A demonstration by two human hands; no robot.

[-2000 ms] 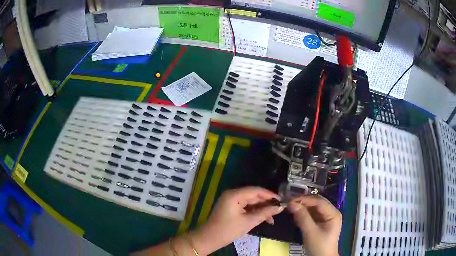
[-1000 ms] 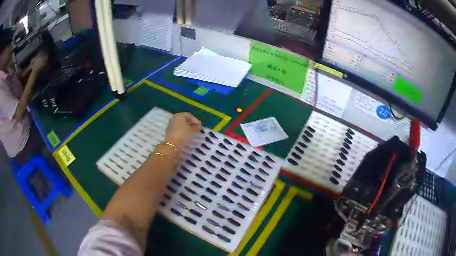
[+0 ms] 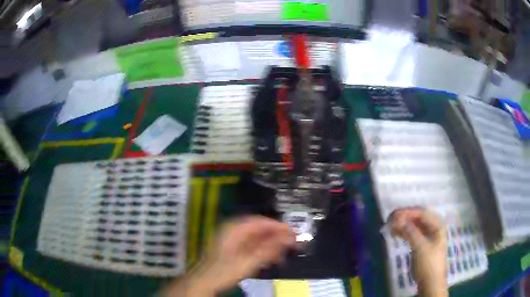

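Note:
The view is blurred by motion. My left hand (image 3: pixel 250 246) is in front of the press, beside the silver gauge (image 3: pixel 299 223) low on the press; I cannot tell if its fingers hold anything. My right hand (image 3: pixel 421 229) is over the right tray (image 3: pixel 401 156), fingertips together near the slots with dark parts; what they hold is too blurred to tell. The black press fixture (image 3: pixel 264 116) stands upright with its red lever handle (image 3: pixel 299 51) on top. The left tray (image 3: pixel 72 214) holds dark parts mainly in its middle and right columns.
The rear tray (image 3: pixel 229 125) lies partly behind the press. A paper slip (image 3: pixel 160 134) lies left of it. A tray stack (image 3: pixel 502 168) stands at the far right. A black keypad (image 3: pixel 394 104) sits behind the right tray, and the monitor (image 3: pixel 244 17) is at the back.
The view has swung right. My left hand has moved from the left tray to the front of the press. My right hand, out of view a second ago, is now over the right tray.

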